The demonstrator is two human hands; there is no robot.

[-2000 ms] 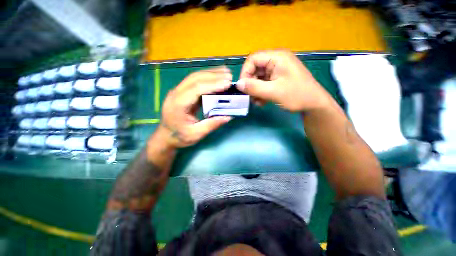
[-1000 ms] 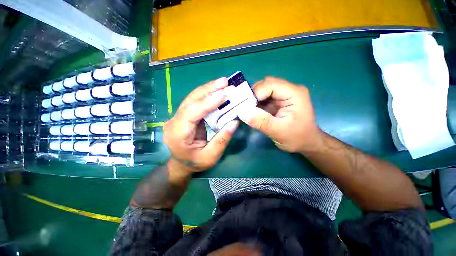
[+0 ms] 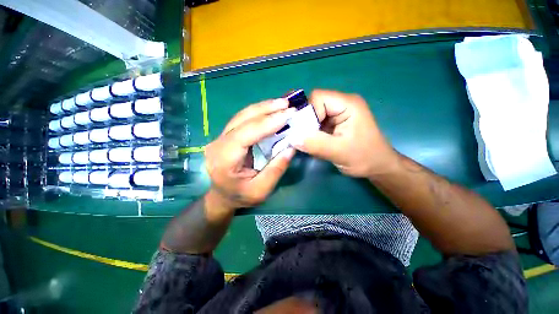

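A white housing shell with a black end is held tilted in front of me above the green bench mat. My left hand grips it from the left, fingers over its top face and thumb at its lower edge. My right hand holds its right side between thumb and bent fingers. The fingers partly cover the shell and its dark slot. I cannot tell whether any film or small piece is at the fingertips.
A clear blister tray with rows of white shells stands at the left. White sheets lie at the right of the green mat. A raised yellow-orange board runs along the far side. Part of a person's blue clothing shows at the right edge.
Since two seconds ago the shell has turned from level to tilted, and my right hand has moved from its top edge to its right side. In the last second the fingers have shifted slightly.
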